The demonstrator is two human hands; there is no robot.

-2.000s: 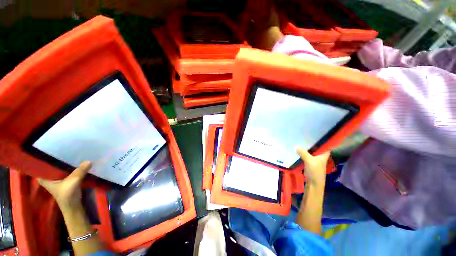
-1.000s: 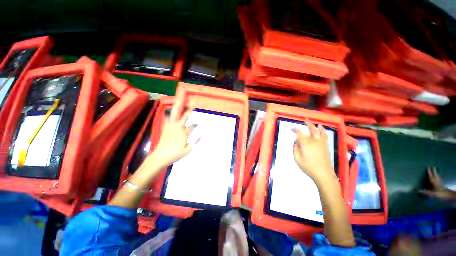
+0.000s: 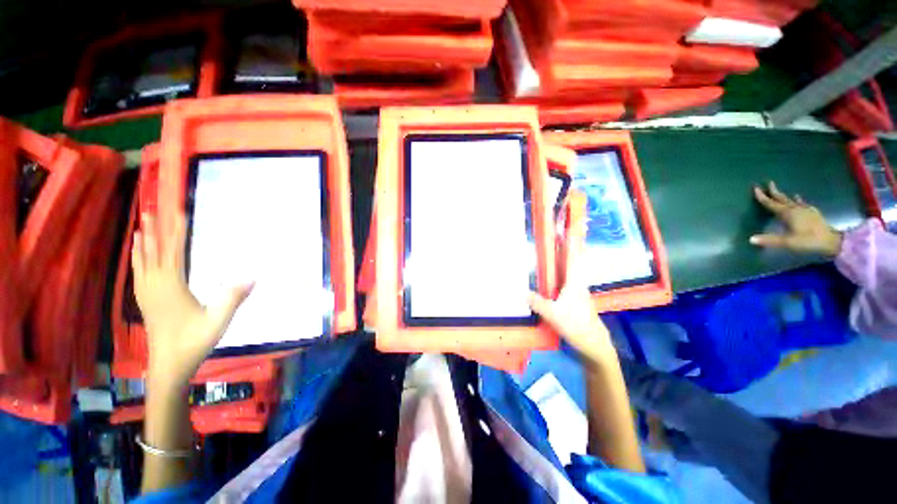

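Two red-orange foam trays lie side by side before me, each holding a tablet with a white lit screen and black border. My left hand is on the left tray, fingers along its left rim and thumb over the lower screen of the left tablet. My right hand holds the right edge of the centre tray, thumb by the lower right corner of the centre tablet. The fingers' undersides are hidden. Other trays show beneath both.
At right a tray holds a tablet with a blue swirl picture. Stacked trays stand at the back, more at far left. Another person's hand is over the green surface. A blue stool is below right.
My hands have moved from over the two lit screens to the trays' outer edges. The view has turned to the right, and the co-worker's hand shows more fully.
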